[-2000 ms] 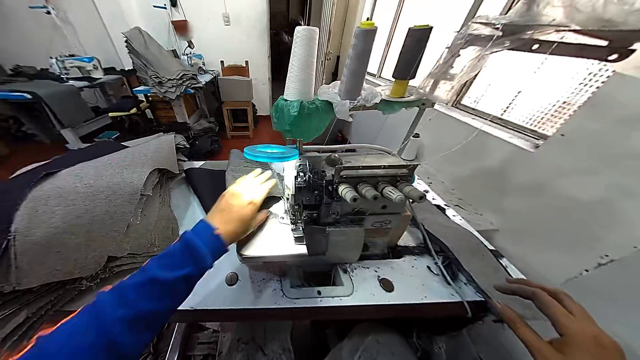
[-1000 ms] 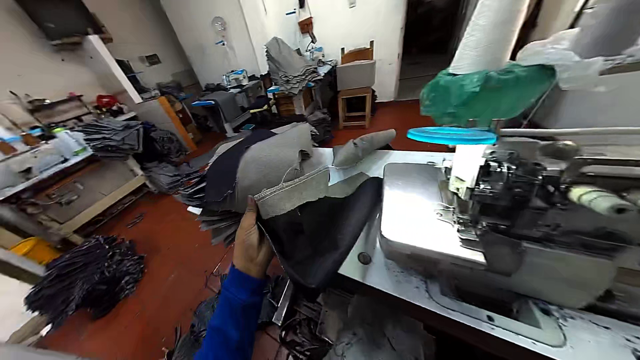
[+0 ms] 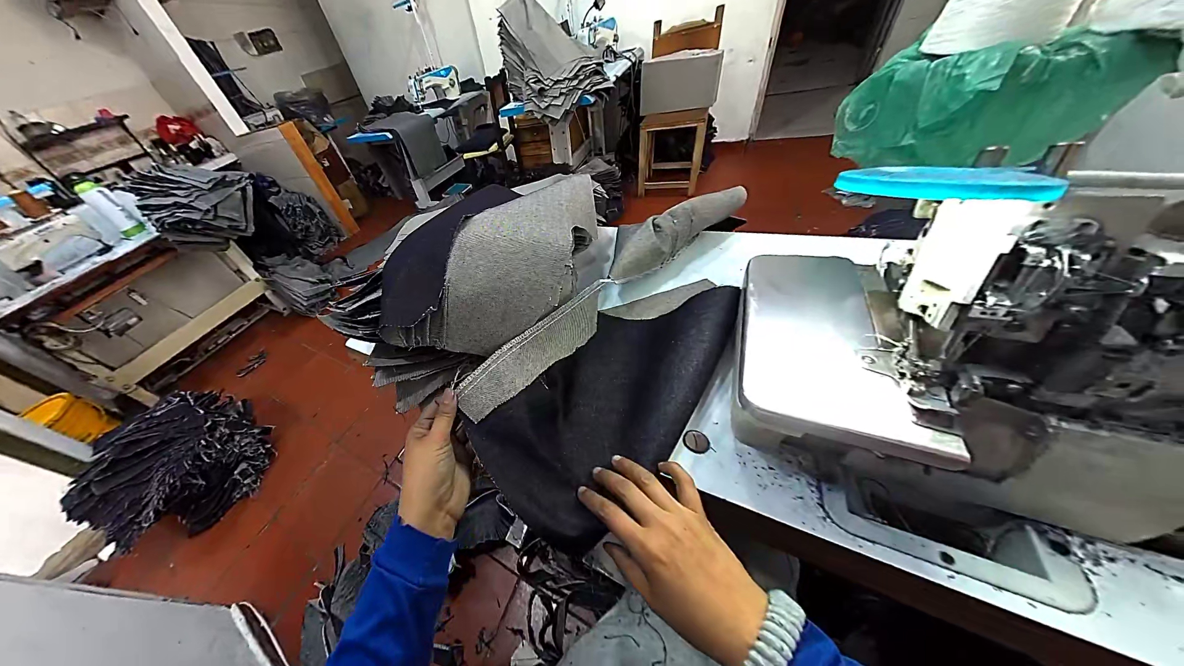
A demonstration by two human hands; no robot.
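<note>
My left hand [image 3: 437,467] pinches the corner of a dark denim piece [image 3: 592,398] at the end of its overlocked seam, beside a lighter grey strip. With fingers spread, my right hand [image 3: 661,546] rests on the lower edge of the same piece, near the table's front edge. The piece hangs partly off the table's left end. Behind it lies a stack of cut grey and dark denim pieces [image 3: 518,268]. To the right stands an overlock sewing machine [image 3: 980,342] with a bare metal plate; nothing lies under its needle area that I can see.
The white machine table [image 3: 805,499] carries lint and thread bits. Fabric scraps [image 3: 176,462] lie in a heap on the red floor at left. A wooden chair [image 3: 673,139] and other sewing stations with fabric piles stand behind. Green plastic [image 3: 999,92] hangs above the machine.
The view has swung left from the machine. My left hand still holds the denim piece as one second ago; my right hand, out of view then, now rests on it.
</note>
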